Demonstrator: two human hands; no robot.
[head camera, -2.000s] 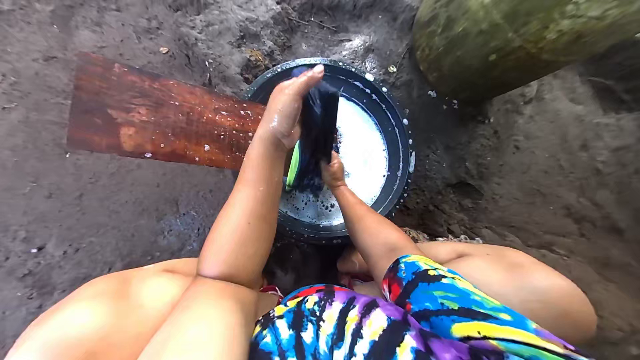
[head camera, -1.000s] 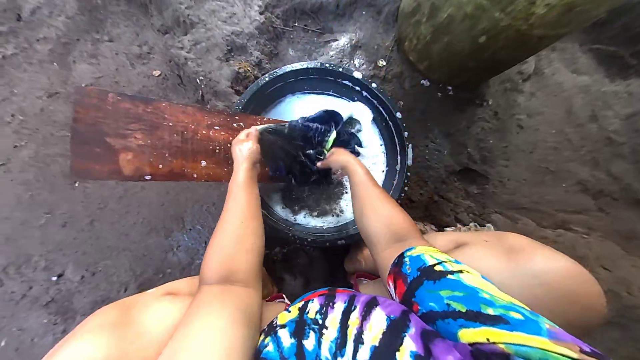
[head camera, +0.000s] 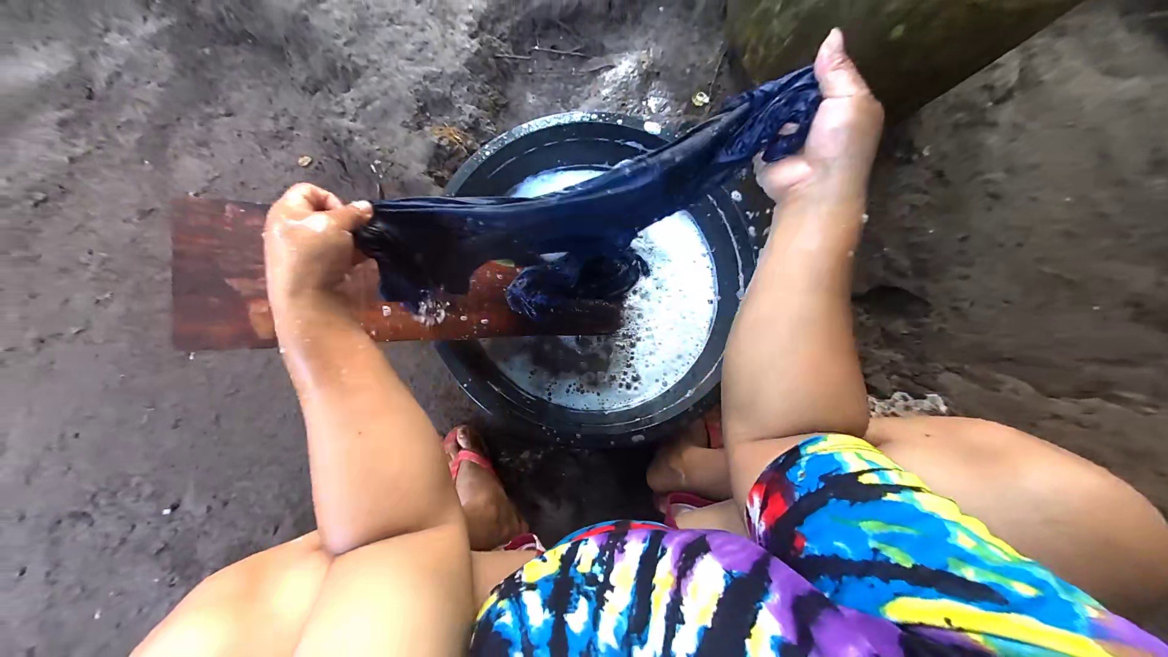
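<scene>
A wet dark blue cloth garment (head camera: 566, 219) is stretched between my two hands over a round black basin (head camera: 474, 383). My left hand (head camera: 315, 233) grips its left end above a reddish wooden board (head camera: 219, 274). Raised at the upper right, my right hand (head camera: 826, 132) holds the other end bunched in its fingers, thumb pointing up. The middle of the garment sags in folds over the board's inner end. Foamy, soapy water (head camera: 680, 283) lies in the basin, with dark bubbles near the board.
Dark, damp soil (head camera: 109, 438) surrounds the basin. A large mossy, rounded object (head camera: 876, 46) stands at the upper right, close beyond my right hand. My feet in red sandals (head camera: 479, 484) are just below the basin, between my bent knees.
My hands have moved far apart, my right hand up and to the right. The garment, bunched over the basin a second ago, is now pulled out lengthwise between them.
</scene>
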